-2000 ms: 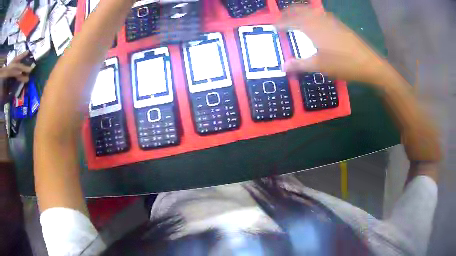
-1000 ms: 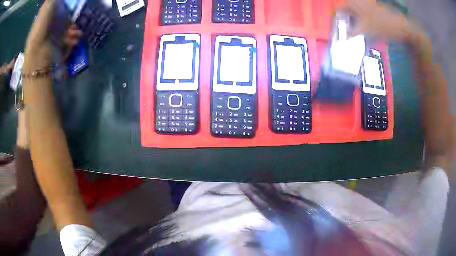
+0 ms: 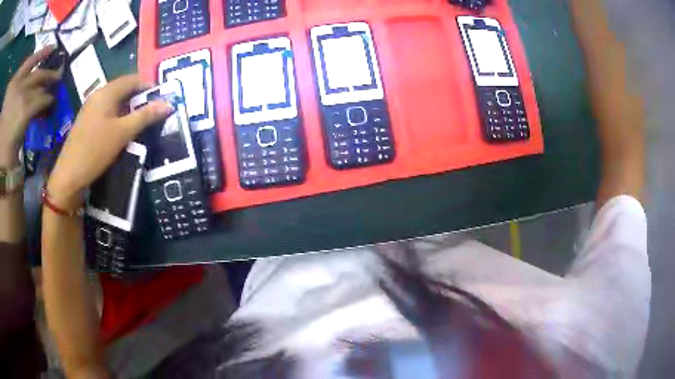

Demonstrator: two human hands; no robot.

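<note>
My left hand [image 3: 100, 133] holds a keypad phone [image 3: 175, 181] by its upper end, thumb across the top of its white surround. This phone overlaps the left end of the red tray [image 3: 429, 81] and a phone lying there. Another keypad phone [image 3: 117, 185] is under or beside my left hand; whether I hold it too is unclear. In the tray's near row, phones with pale screens face up and the fourth pocket from the left is empty. My right forearm runs up the right edge; its hand is cut off by the top of the picture.
A coworker's hand [image 3: 28, 96] holds a small dark item at the far left, beside blue pieces [image 3: 52, 122]. White-label batteries [image 3: 89, 70] and an orange-red battery [image 3: 64, 7] lie at upper left. A red object [image 3: 148, 296] is below the bench edge.
My left hand has come down and right from the upper left with a phone. My right hand has left the picture upward, and the phone it held over the fourth pocket is gone from there.
</note>
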